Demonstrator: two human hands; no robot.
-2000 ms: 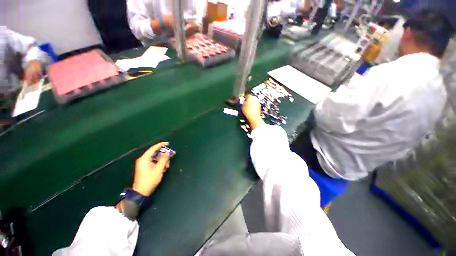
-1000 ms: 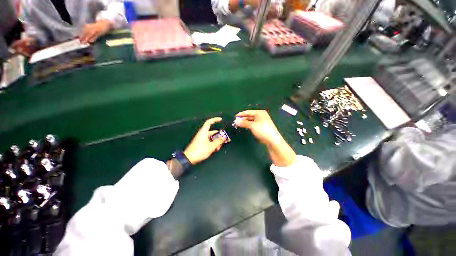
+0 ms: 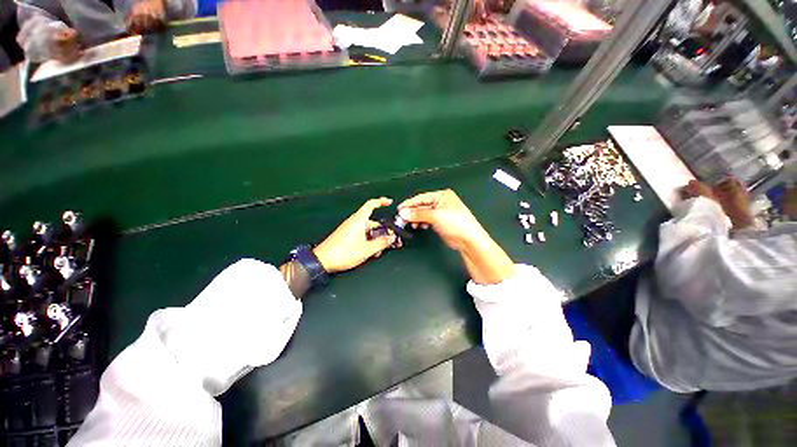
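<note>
My left hand (image 3: 354, 240) holds a small dark unit (image 3: 398, 229) between thumb and fingers over the green bench. My right hand (image 3: 441, 218) touches the unit from the right, with a small silver-white part (image 3: 401, 219) pinched between thumb and fingertips. The fingers partly hide both pieces, so I cannot tell whether the part is seated. A pile of small loose silver and dark parts (image 3: 592, 179) lies right of the metal post, with several pale parts (image 3: 530, 223) scattered beside it.
A black tray (image 3: 44, 393) with units with round silver tops stands at left. A white label (image 3: 506, 180) lies near the metal post (image 3: 577, 100). Pink-topped trays (image 3: 275, 35) and papers (image 3: 380, 35) lie across the bench. A person in a white smock (image 3: 725, 288) sits at right.
My right hand has come from the loose-parts pile to my left hand, carrying a small part that now meets the unit. The view has swung left, showing the tray of units.
</note>
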